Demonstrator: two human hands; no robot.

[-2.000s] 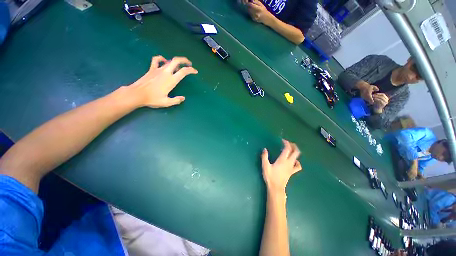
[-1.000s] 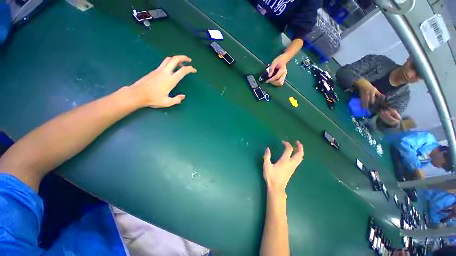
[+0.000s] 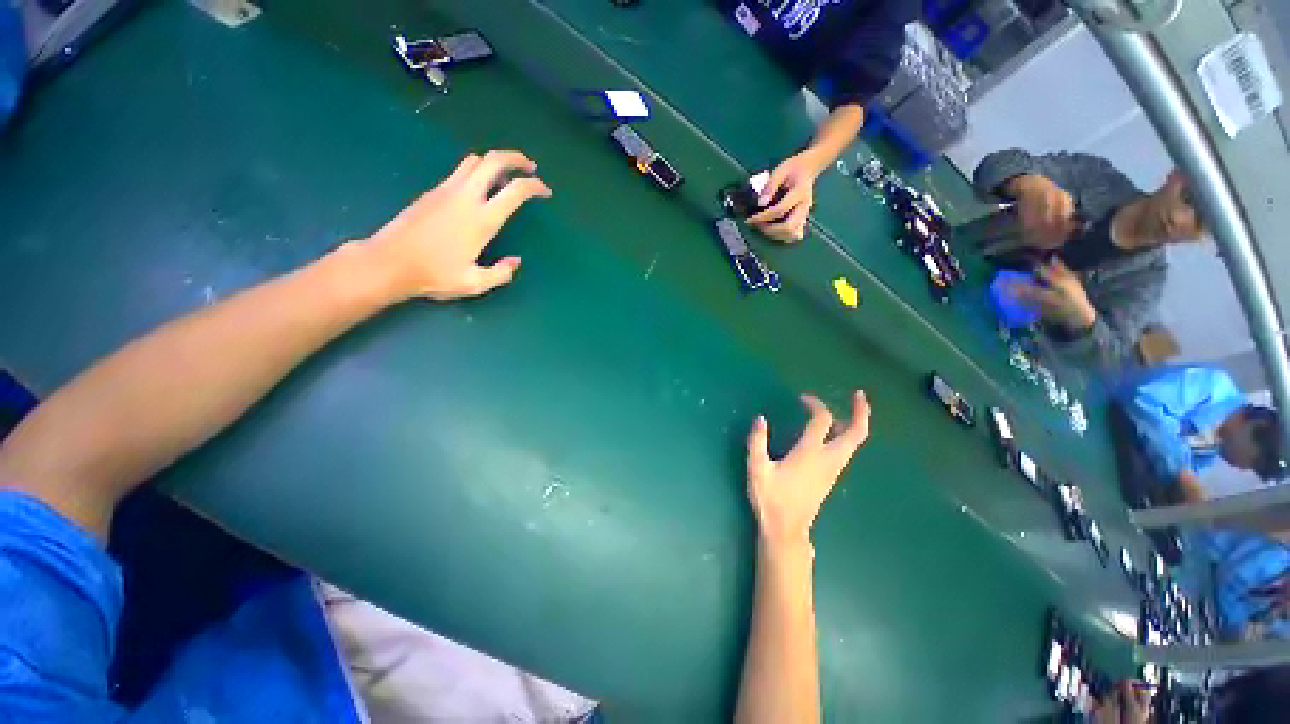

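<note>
My left hand (image 3: 456, 229) rests over the green bench (image 3: 382, 439) with its fingers apart, holding nothing. My right hand (image 3: 799, 474) is farther right, palm up towards the belt, fingers apart and empty. Beyond them, on the green belt (image 3: 884, 347), lie spaced phone units: a dark open one (image 3: 442, 53) with a small round part beside it, a piece with a bright white rectangle (image 3: 624, 103), a dark bar with a grey screen and orange spot (image 3: 647, 156), and another dark unit with a small loop at its lower end (image 3: 746, 256). Neither hand touches a unit.
Another worker's hand (image 3: 788, 198) holds a dark piece with a white patch at the belt. A yellow scrap (image 3: 846, 292) lies on the belt. Piled units (image 3: 922, 238) and small white parts lie across it. Many units crowd the lower right. A curved metal tube (image 3: 1228, 212) runs at right.
The belt units and yellow scrap have shifted rightward and down. The other worker's hand has come in to the belt with a dark piece. My hands have barely moved and remain empty.
</note>
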